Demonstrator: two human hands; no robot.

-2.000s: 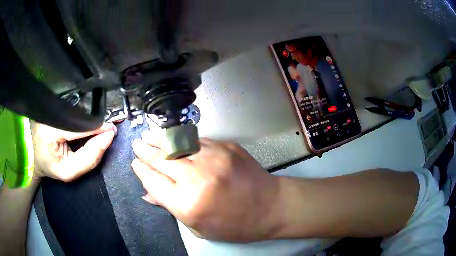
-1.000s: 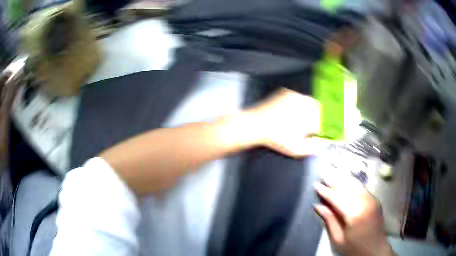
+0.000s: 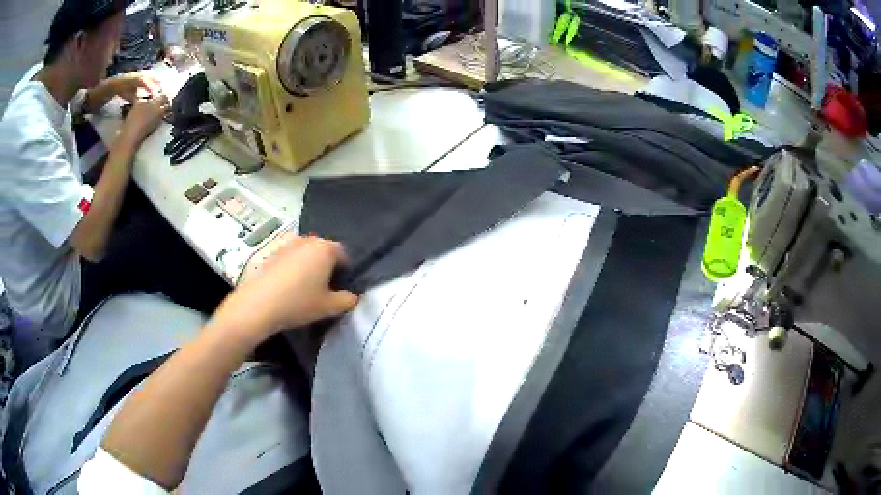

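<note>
My left hand (image 3: 295, 285) grips the left edge of the garment piece, where a dark grey panel (image 3: 406, 208) meets the pale reverse side (image 3: 483, 319). Thumb and fingers are closed on the fabric. A black band (image 3: 613, 358) and a dark grey strip (image 3: 676, 372) run along the right side of the piece, up to the needle area (image 3: 731, 338) of the sewing machine (image 3: 787, 208) at the right. A neon green tag (image 3: 724, 238) hangs at the machine head. My right hand is not in view.
A person (image 3: 48, 193) works at a yellow sewing machine (image 3: 280, 82) at the upper left. Dark garments (image 3: 618, 131) are piled behind the work. A pale grey heap (image 3: 145, 338) lies at lower left. A smartphone (image 3: 819, 411) lies at the right, with a blue bottle (image 3: 761, 70) farther back.
The view has swung left and widened. My left hand has moved from the needle area to the garment's left edge and gripped it. My right hand has gone out of view.
</note>
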